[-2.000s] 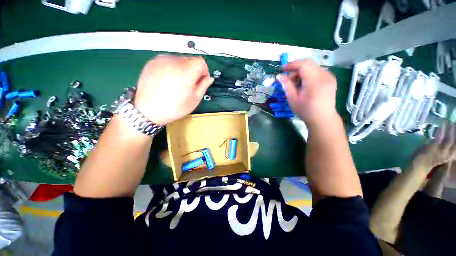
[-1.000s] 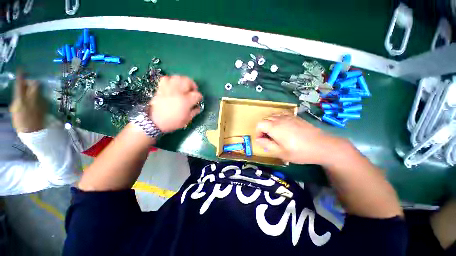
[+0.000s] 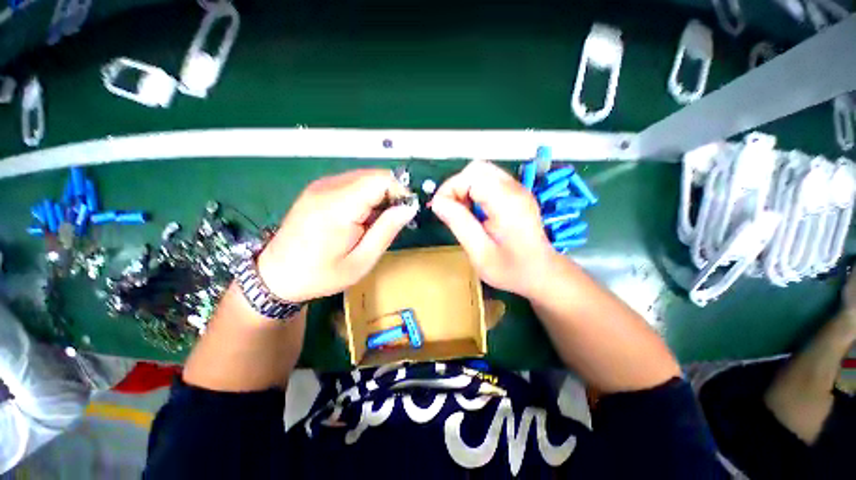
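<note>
My left hand (image 3: 343, 225) pinches a small silver-and-dark wired circuit board piece (image 3: 405, 199) above the far edge of the box. My right hand (image 3: 493, 220) is close beside it, fingertips pinched together; a bit of blue shows at its fingers, likely a cell, mostly hidden. A small white disc (image 3: 429, 187) lies between the hands. The open cardboard parts box (image 3: 422, 281) sits against my body with a couple of blue cells (image 3: 410, 328) inside. More blue cells (image 3: 563, 202) are piled just beyond my right hand.
A tangled pile of wired boards (image 3: 174, 277) lies at left, with more blue cells (image 3: 80, 208) beyond. White plastic housings (image 3: 760, 220) are heaped at right; others lie on the conveyor past the pale rail (image 3: 235, 145). A grey upright (image 3: 751, 84) and another person's arm (image 3: 815, 375) are at right.
My right hand has left the box and come up beside my left hand. The box now shows fewer cells than two seconds ago. My left hand has moved from the board pile towards the middle.
</note>
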